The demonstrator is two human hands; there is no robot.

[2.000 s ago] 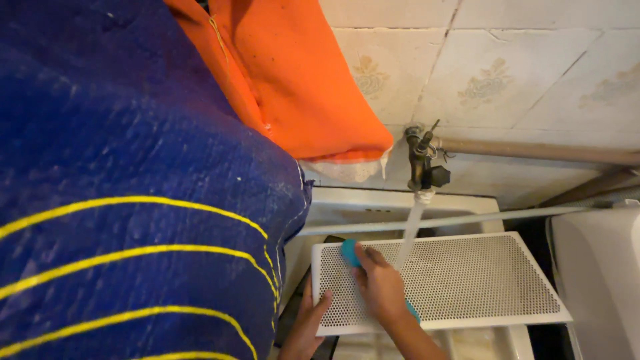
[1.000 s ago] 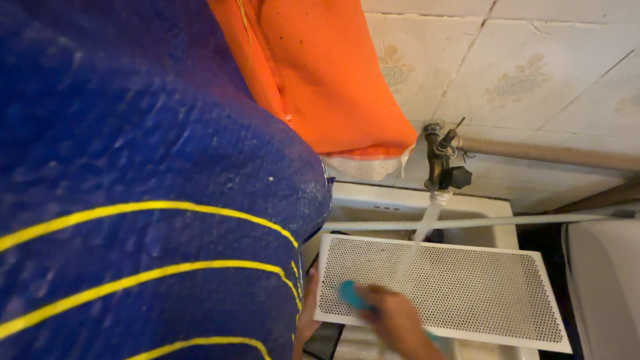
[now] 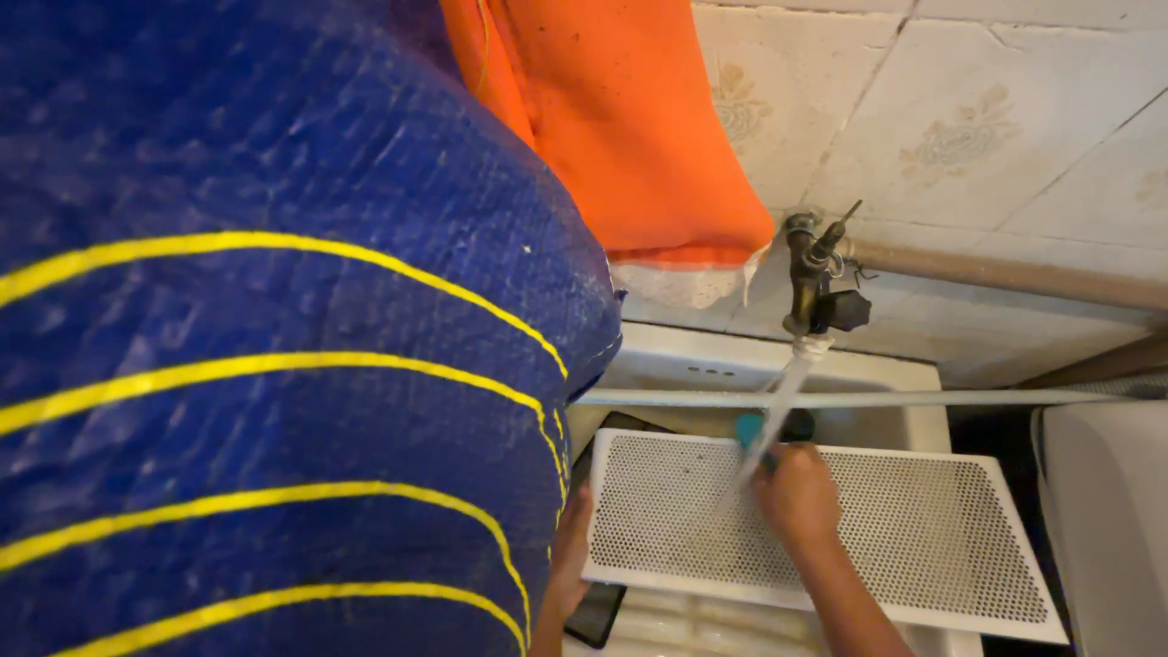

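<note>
A white perforated panel (image 3: 922, 538) lies across a pale sink (image 3: 922, 392). My left hand (image 3: 572, 552) grips the panel's left edge, partly hidden by the blue sheet. My right hand (image 3: 801, 497) is over the panel's upper middle, closed on a small object with a teal part (image 3: 750, 429); its kind is unclear, and the fingers hide much of it. Water (image 3: 776, 415) runs from a dark metal tap (image 3: 808, 274) down past the right fingers onto the panel.
A large blue woven plastic sheet (image 3: 274, 411) with yellow lines fills the left. Orange cloth (image 3: 639, 128) hangs beside the tap. A pale hose (image 3: 985, 397) crosses the sink, and a brown pipe (image 3: 1004, 274) runs along the tiled wall. Dark flat items (image 3: 598, 616) lie under the panel's left end.
My right hand has moved from the panel's lower left part up and right to its top edge beside the water stream, with the teal object. My left hand stays at the left edge.
</note>
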